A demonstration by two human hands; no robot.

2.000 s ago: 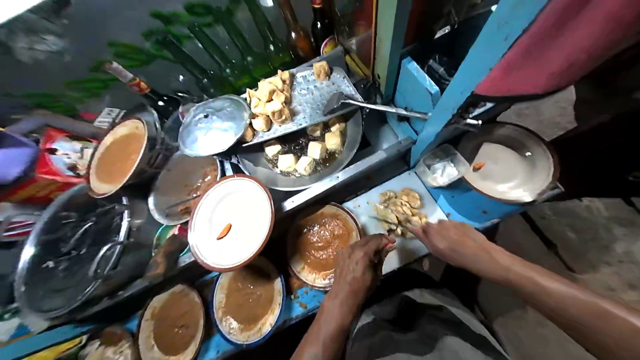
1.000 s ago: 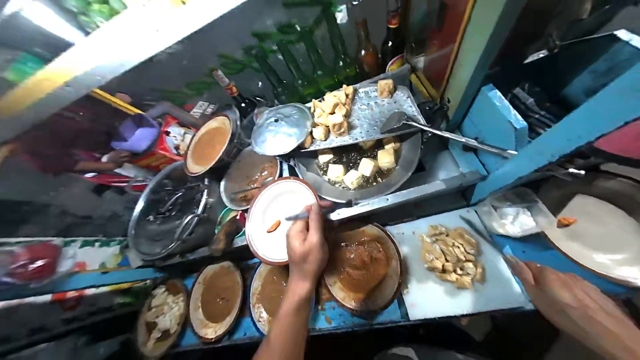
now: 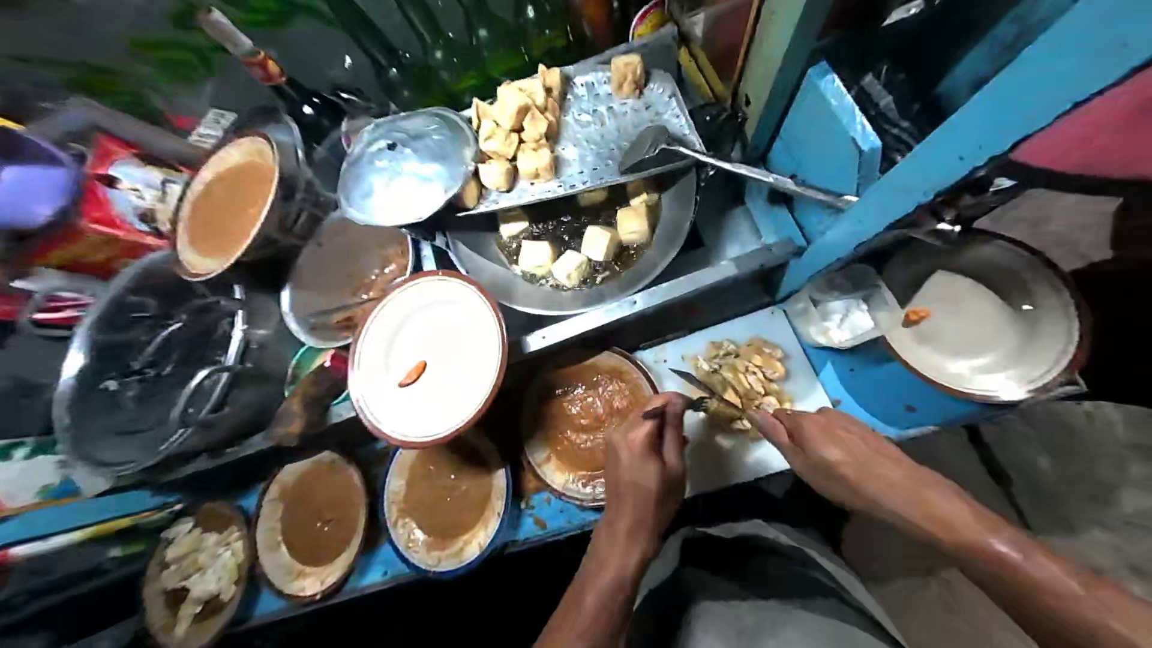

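Observation:
My left hand (image 3: pixel 645 454) grips a dark-handled fork whose tines point right over the white cutting board (image 3: pixel 810 373). In my right hand (image 3: pixel 814 441) is a knife (image 3: pixel 706 385), its blade angled up and left across the heap of cut pieces of fried food (image 3: pixel 742 369). Fork and knife tips are close together at the left side of the heap. Just left of the board, beside my left hand, is a plate of brown sauce (image 3: pixel 589 409). A white plate with an orange-red chili (image 3: pixel 427 360) lies farther left.
Tofu cubes fry in a wok of oil (image 3: pixel 576 292), below a metal tray (image 3: pixel 594 108) with fried tofu and a ladle (image 3: pixel 747 171). Sauce plates (image 3: pixel 447 504) line the front edge. A plastic container (image 3: pixel 841 310) and a pan (image 3: pixel 990 315) stand right of a blue post (image 3: pixel 954 153).
My left hand has moved from the white plate to the cutting board's left side. My right hand has come in over the cut pieces from the board's right side. The view has shifted.

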